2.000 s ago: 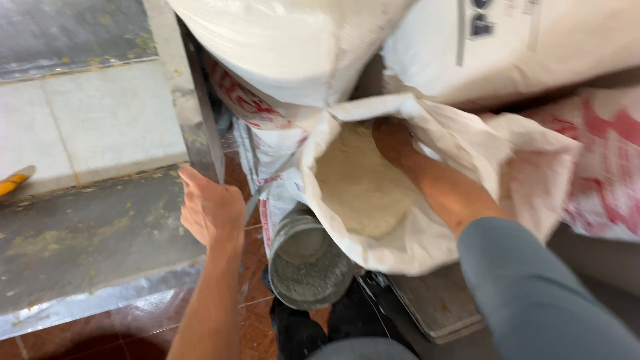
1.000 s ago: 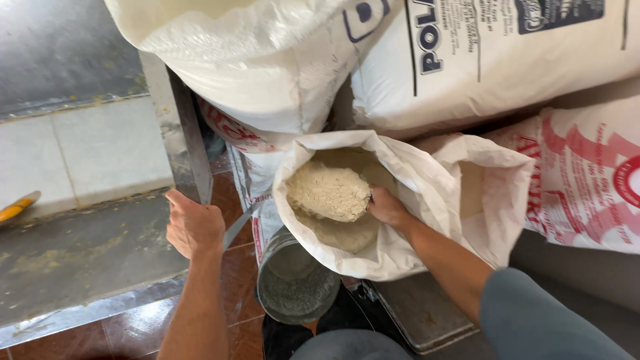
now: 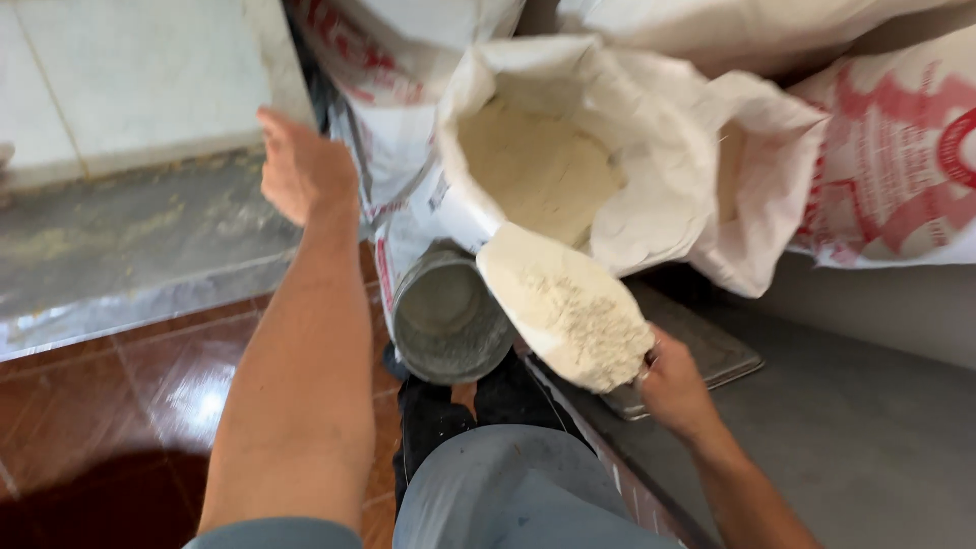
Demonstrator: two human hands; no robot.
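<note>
My right hand (image 3: 675,381) grips the handle end of a scoop (image 3: 526,290) loaded with pale, flour-like powder (image 3: 602,328). The scoop is outside the open white sack (image 3: 648,145), below its near rim and right of the bucket. More powder (image 3: 534,168) lies inside the sack. A round grey bucket (image 3: 450,320) stands between my forearms, its inside dusted with powder. My left hand (image 3: 309,168) is at the edge of the counter, left of the sack, fingers curled; whether they hold anything is hidden.
A grey counter (image 3: 137,229) with white tiles (image 3: 145,76) is at left. A red-printed sack (image 3: 892,152) lies at right, and other full sacks stand behind. Flat metal trays (image 3: 694,343) rest on a grey surface below the open sack. The floor has reddish tiles (image 3: 183,381).
My right hand was deep in the open sack, then lifted the filled scoop within its mouth; now the scoop is out over the near rim, close to the bucket. My left hand stays by the counter edge.
</note>
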